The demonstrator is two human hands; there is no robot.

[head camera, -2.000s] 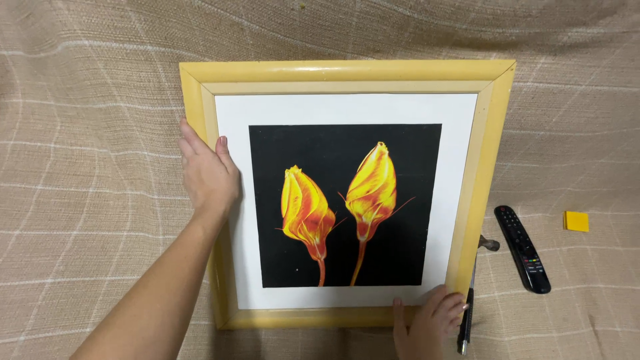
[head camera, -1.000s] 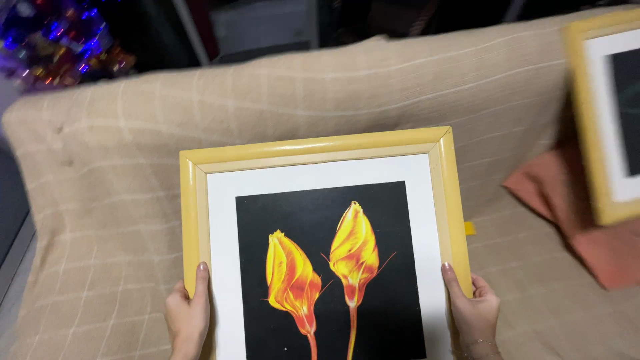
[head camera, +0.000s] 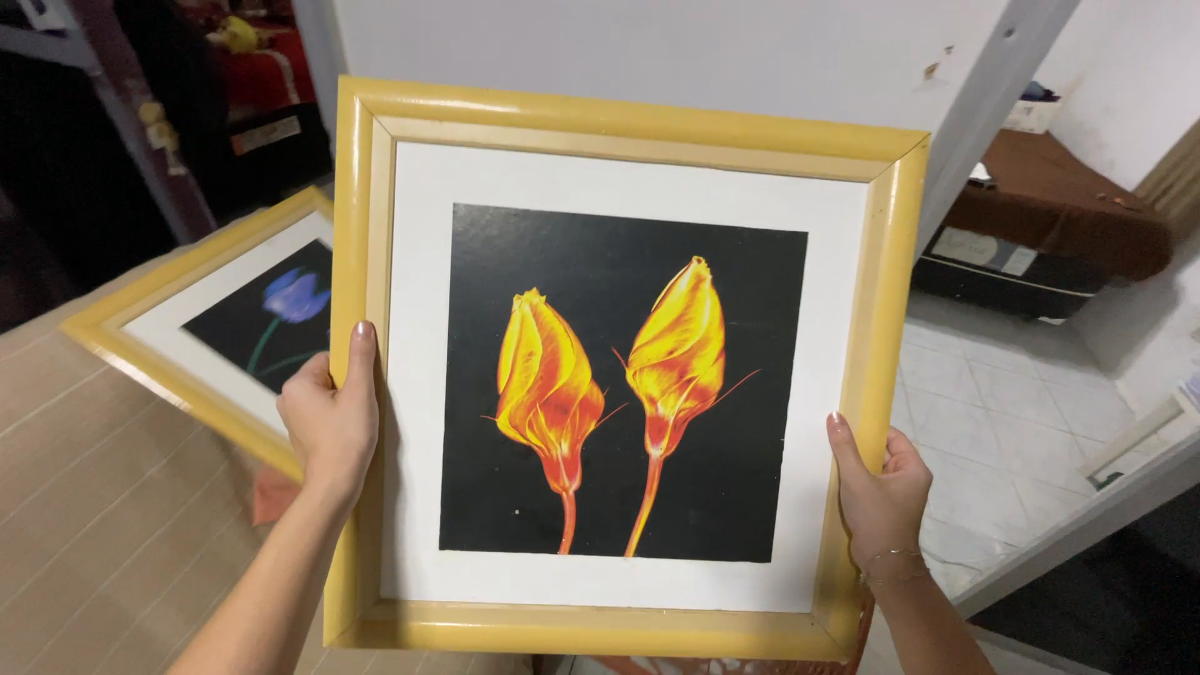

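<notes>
A framed picture of two yellow and red flower buds (head camera: 600,384) on black, with a white mat and a yellow frame, fills the middle of the view. My left hand (head camera: 333,412) grips its left side, thumb on the front. On the right side my right hand (head camera: 881,487) holds the frame lower down, thumb also on the front; a thin bracelet is on that wrist. Behind, at the left, a second yellow-framed picture of a blue flower (head camera: 248,323) lies tilted, partly hidden by the held frame.
Beige checked cloth (head camera: 84,497) spreads under the second picture. A pale wall (head camera: 656,56) stands behind. At the right are a brown cloth-covered piece of furniture (head camera: 1059,202), a white tiled floor (head camera: 984,412) and a diagonal grey edge (head camera: 1087,530). An orange-red cloth (head camera: 272,497) shows near my left forearm.
The bud picture lay on the beige cloth at first; both hands have lifted it by its sides. The view has swung right, to the wall and tiled floor.
</notes>
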